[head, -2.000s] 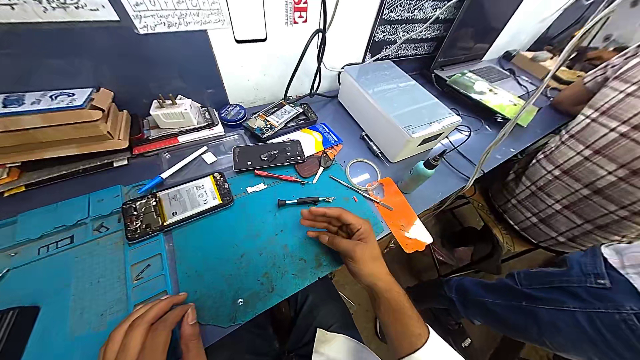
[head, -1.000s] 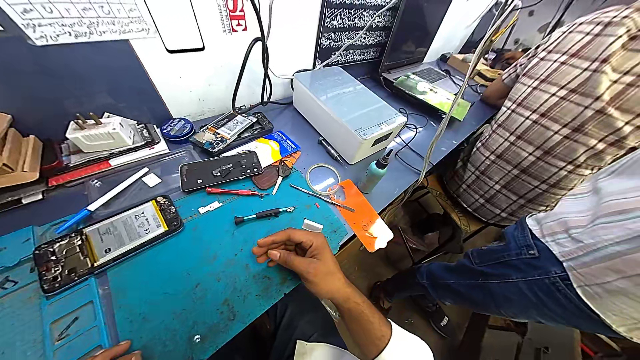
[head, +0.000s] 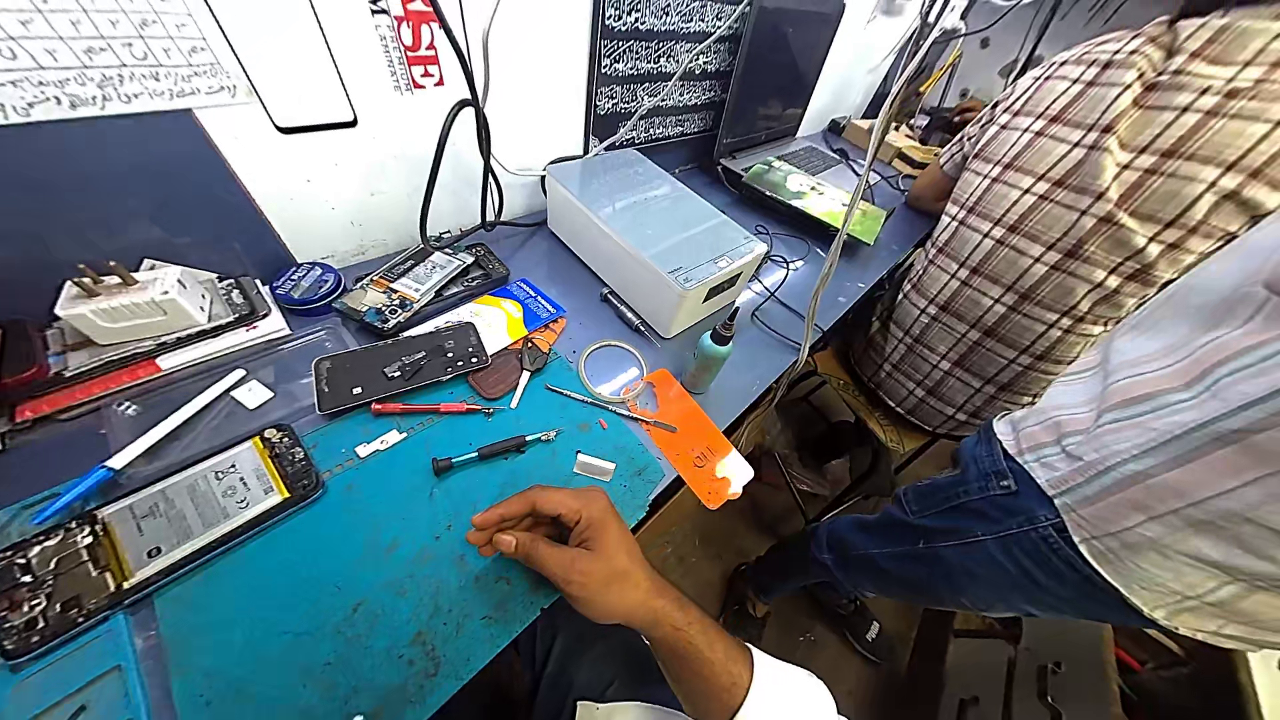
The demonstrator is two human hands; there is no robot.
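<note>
My right hand (head: 570,545) rests over the front edge of the teal work mat (head: 330,600), fingers loosely curled with a gap to the thumb and nothing visible between them. Just beyond it lie a black-and-teal precision screwdriver (head: 495,452) and a small silver piece (head: 594,466). A red screwdriver (head: 430,408) lies farther back, beside a black phone back cover (head: 400,367). At the left is an opened smartphone with its battery exposed (head: 190,510). A metal spudger (head: 610,408) touches an orange plastic sheet (head: 692,430). My left hand is out of view.
A white box-shaped device (head: 650,240) stands at the back, near a green liquid bottle (head: 710,355) and a roll of tape (head: 613,371). Cables hang down right of it. A laptop (head: 790,130) stands farther off. One person sits at the bench; another stands close at the right.
My left hand, on the mat's near edge two seconds ago, has left the view. The view has swung to the right. My right hand stays near the screwdriver.
</note>
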